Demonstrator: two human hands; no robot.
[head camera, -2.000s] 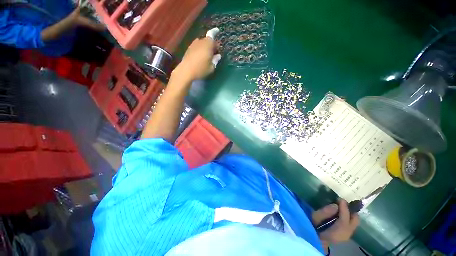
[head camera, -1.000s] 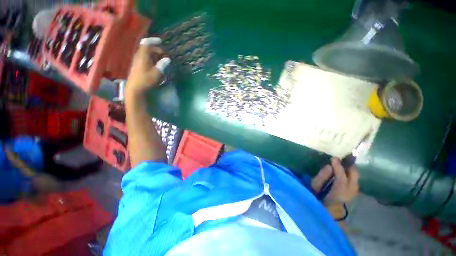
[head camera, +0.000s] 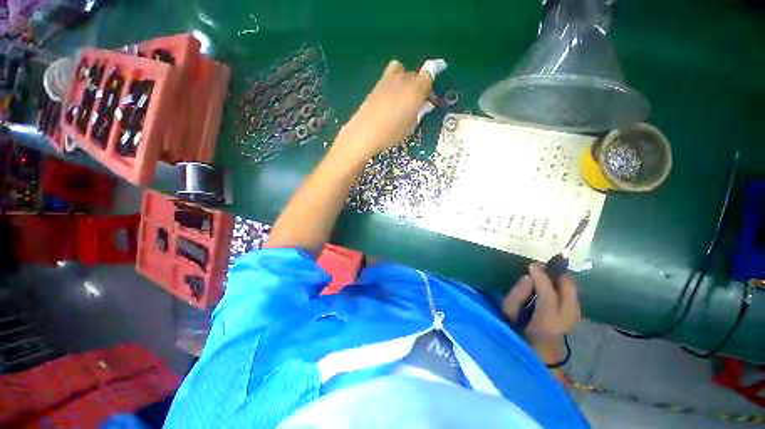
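Note:
My left hand (head camera: 394, 105), with white covers on the fingertips, is over the upper edge of the pile of tiny parts (head camera: 394, 184). A small copper-brown ring (head camera: 451, 97) is at its fingertips and looks pinched between them. Another ring (head camera: 450, 122) lies at the upper left corner of the cream paper form (head camera: 512, 184). My right hand (head camera: 549, 306) holds a slim black-handled tool with a thin metal tip (head camera: 578, 233), probably a soldering iron, over the form's lower right corner. A clear tray (head camera: 285, 105) of rings lies left of my left hand.
A clear funnel hood (head camera: 566, 88) stands above the form, with a yellow-held cup (head camera: 629, 157) at its right. Orange-red parts bins (head camera: 149, 117) and a wire spool (head camera: 199, 182) are at the left. Lower bins (head camera: 180, 247) sit below the bench edge. Black cables (head camera: 700, 285) run at the right.
My left hand has left the tray of rings and moved right to the pile and the form's corner, now with a ring at its fingertips. My right hand still holds the tool. The view has shifted.

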